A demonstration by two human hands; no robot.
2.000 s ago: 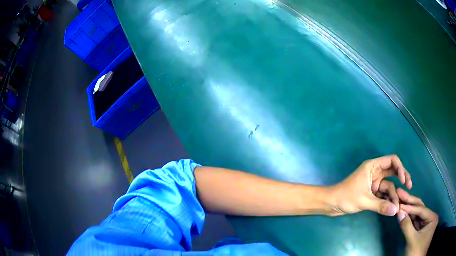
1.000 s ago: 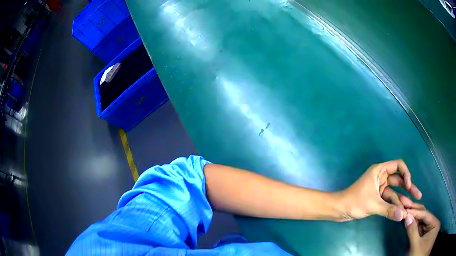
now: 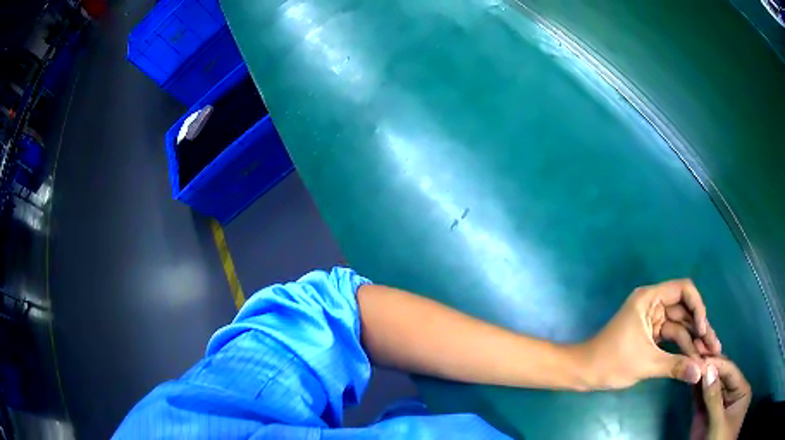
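Note:
My left hand point(image 3: 650, 339) is bare and reaches in from the lower left, in a rolled-up blue sleeve, above the green mat point(image 3: 516, 163) at the lower right. Its thumb and fingers curl into a ring. My right hand point(image 3: 726, 395) is bare and partly cut off at the lower right. Its thumb and fingertips meet the fingertips of my left hand. Any small piece pinched between the fingertips is too small or hidden to tell.
Two blue bins point(image 3: 237, 176) stand on the grey floor left of the bench edge; the nearer one holds a white item point(image 3: 195, 124). A yellow floor line point(image 3: 226, 262) runs below it. A ridged metallic strip point(image 3: 663, 133) crosses the bench on the right.
The view has shifted slightly, so bins and bench sit further right and the near bin a little lower. My hands stay together; the fingers of my left hand have curled closer to my right.

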